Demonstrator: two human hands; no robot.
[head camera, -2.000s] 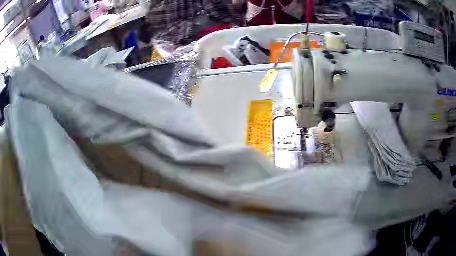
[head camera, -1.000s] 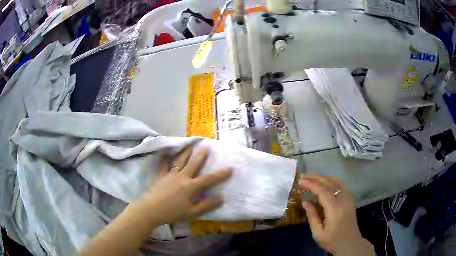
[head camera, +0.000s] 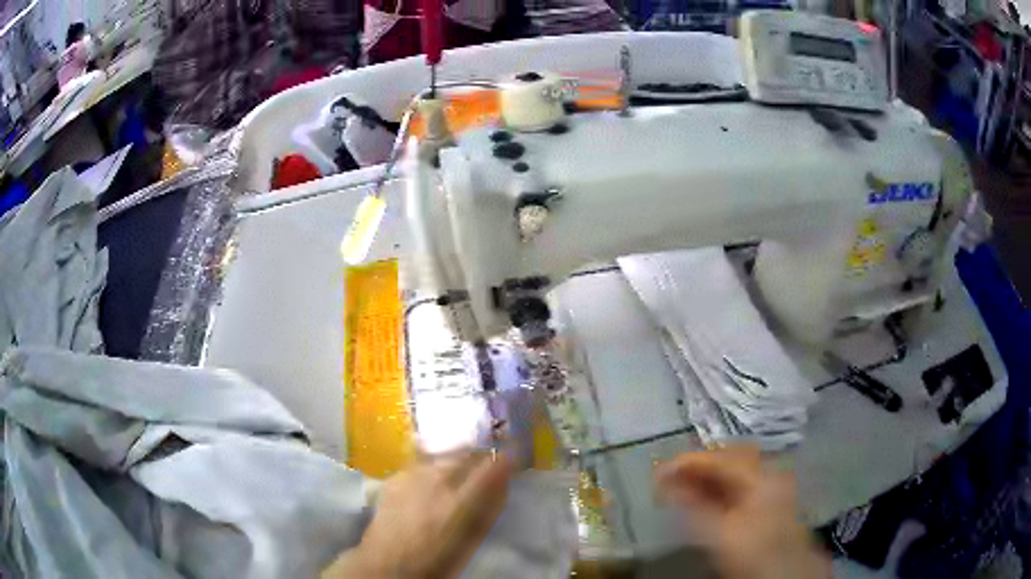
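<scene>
A pale grey garment piece (head camera: 254, 486) lies across the front left of the sewing table, with loose folds at the left and its end just in front of the needle area. My left hand (head camera: 435, 515) lies on this end, close to the needle plate; its fingers are blurred and its grip is unclear. My right hand (head camera: 741, 509) is blurred, right of the garment and just in front of the strip stack, with its fingers bent. The cream-white sewing machine (head camera: 667, 181) stands behind both hands. A stack of white-grey strips (head camera: 724, 351) lies on the bed under the machine arm.
Dark thread snips (head camera: 868, 385) lie right of the strips. A control panel (head camera: 816, 59) sits on top of the machine. A thread cone (head camera: 531, 102) and a yellow lamp tag (head camera: 364, 230) are at the back. Plastic wrap (head camera: 187, 271) covers the table's left edge.
The view has shifted. My left hand has moved along the garment to its end near the needle. My right hand's fingers are more bent, close to the strips. The garment's end is nearer the needle plate.
</scene>
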